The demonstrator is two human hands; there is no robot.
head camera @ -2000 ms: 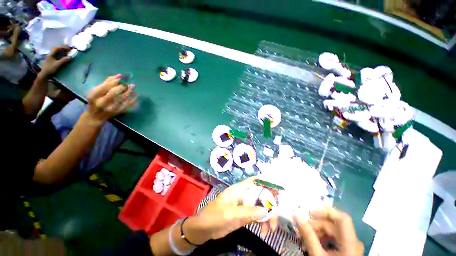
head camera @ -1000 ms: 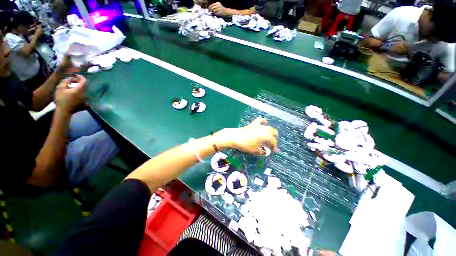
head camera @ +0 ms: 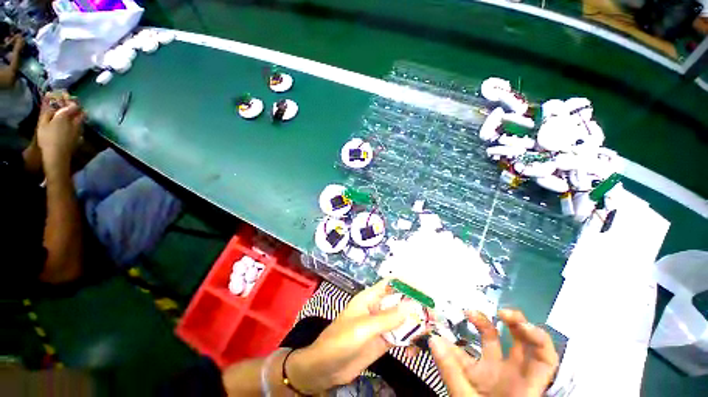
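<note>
My left hand (head camera: 349, 341) holds a round white housing (head camera: 405, 324) near the bench's front edge. A green circuit board (head camera: 411, 292) stands along its upper side, and thin wires show at its right. My right hand (head camera: 497, 353) is just right of it, fingers apart, with nothing clearly visible in them. Three housings with dark squares (head camera: 334, 234) sit together on the clear mat's left end. Another housing (head camera: 357, 153) lies beyond them. A loose heap of white adhesive pads (head camera: 439, 256) lies beyond my hands.
Unfinished units (head camera: 570, 139) are piled far right. White sheets (head camera: 613, 271) lie at right, a dark strip (head camera: 608, 221) at their top. Three housings (head camera: 284, 109) sit further left. A red bin (head camera: 221, 314) is below the edge. Another person's hands (head camera: 58, 116) are at far left.
My left hand has come back from over the mat and now holds a housing with a board. The housing with an upright board is gone from the mat; another lies further left. The view has tilted down.
</note>
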